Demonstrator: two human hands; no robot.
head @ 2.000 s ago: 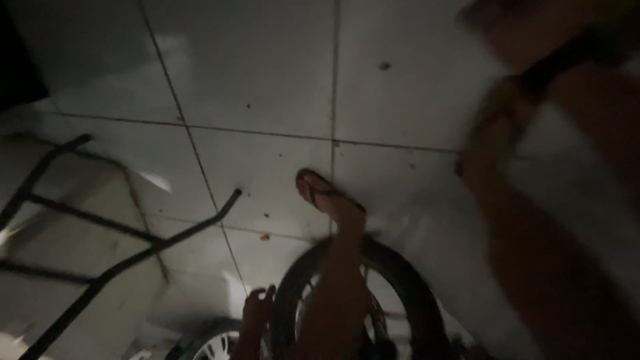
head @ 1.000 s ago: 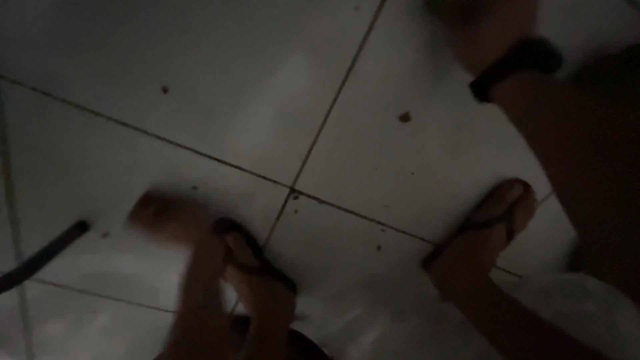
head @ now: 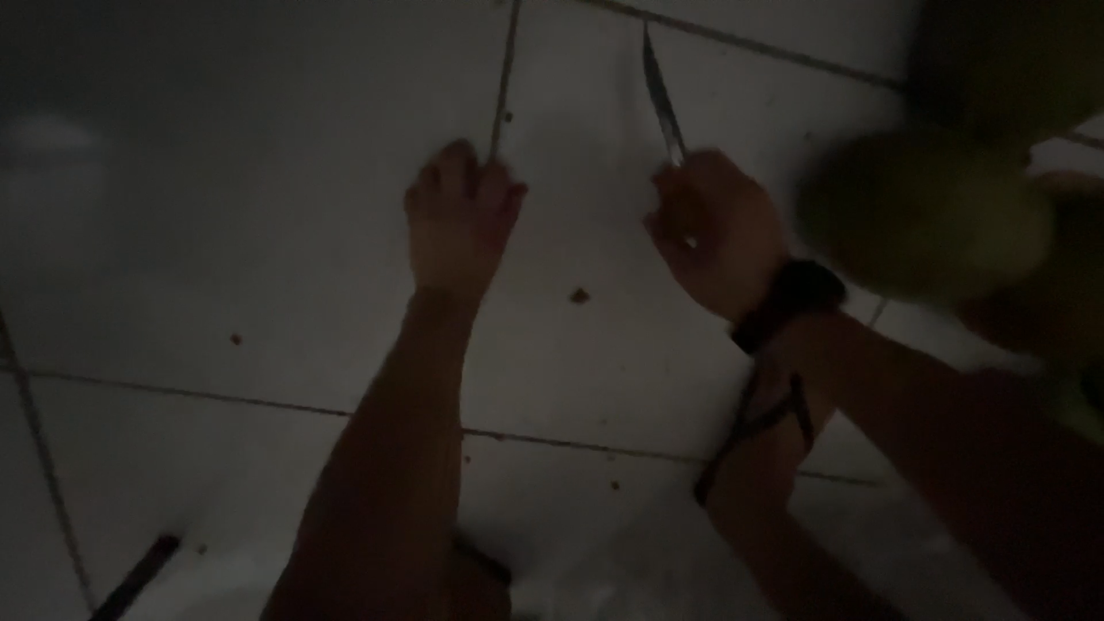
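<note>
The scene is dim. My right hand, with a dark band at the wrist, grips the handle of a knife; its blade points toward the top of the view. My left hand is out over the tiled floor to the left of the knife, its fingers partly curled, and nothing can be made out in it. Large green coconuts lie just right of my right hand, blurred in the dark.
White floor tiles with dark joints carry small brown bits. A foot in a flip-flop stands below my right wrist. The end of a dark metal bar reaches in at the lower left.
The knife in my right hand and the coconuts have come into view. My left hand has moved up and forward, away from the feet. The view has shifted largely; the wheel is gone from it.
</note>
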